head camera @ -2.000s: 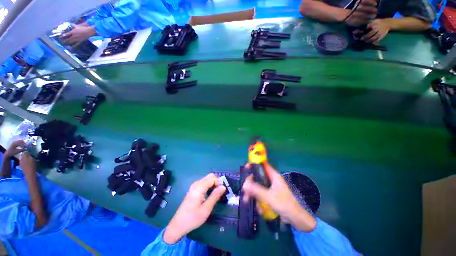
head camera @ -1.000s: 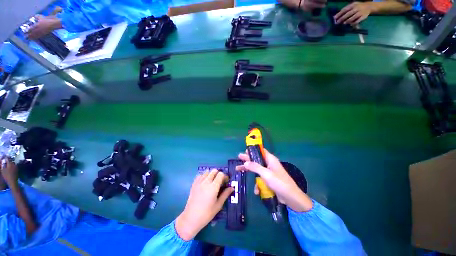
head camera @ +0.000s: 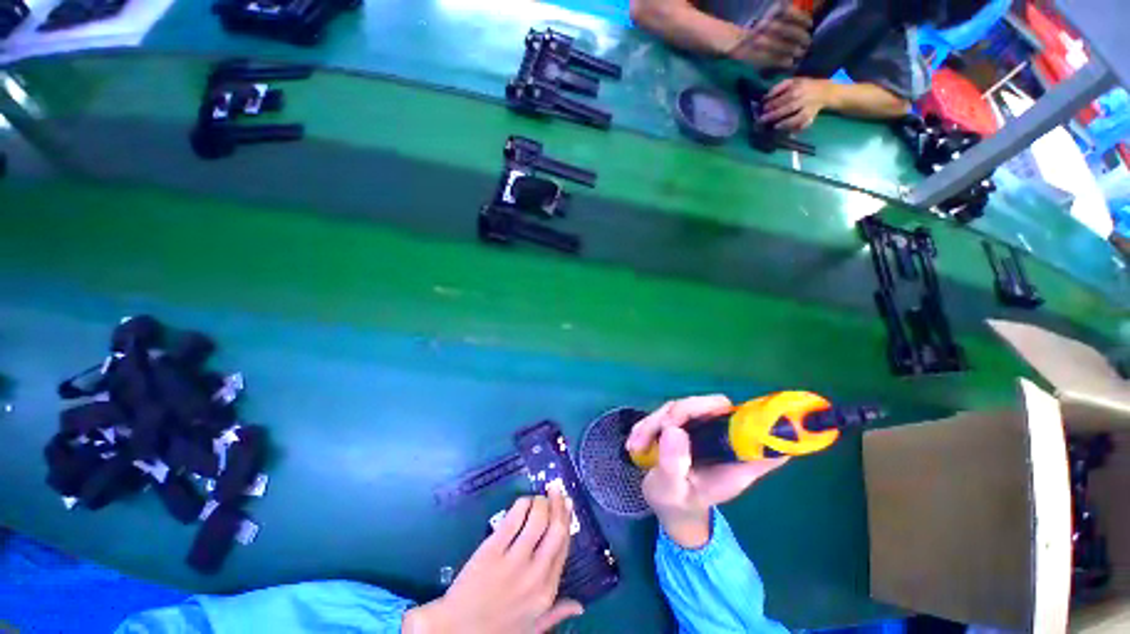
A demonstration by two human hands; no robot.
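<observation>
A black bracket body lies tilted on the teal table, with a slotted arm sticking out to its left. My left hand rests on the body, fingertips pressed on a white-silver patch at its middle. My right hand holds the yellow-orange and black electric screwdriver, its barrel lying sideways over the round screw dish. The right fingertips are over the dish; whether they hold a screw cannot be told. The screwdriver's bit is hidden by the hand.
A heap of black clamp pieces lies on the left. Part-built brackets lie on the green belt, others to the right. An open cardboard box stands at right. Across the belt, a person's hands work beside another dish.
The view has swung right. The screwdriver has turned from upright to sideways, and my right hand has moved over the dish. The bracket body has tilted under my left hand.
</observation>
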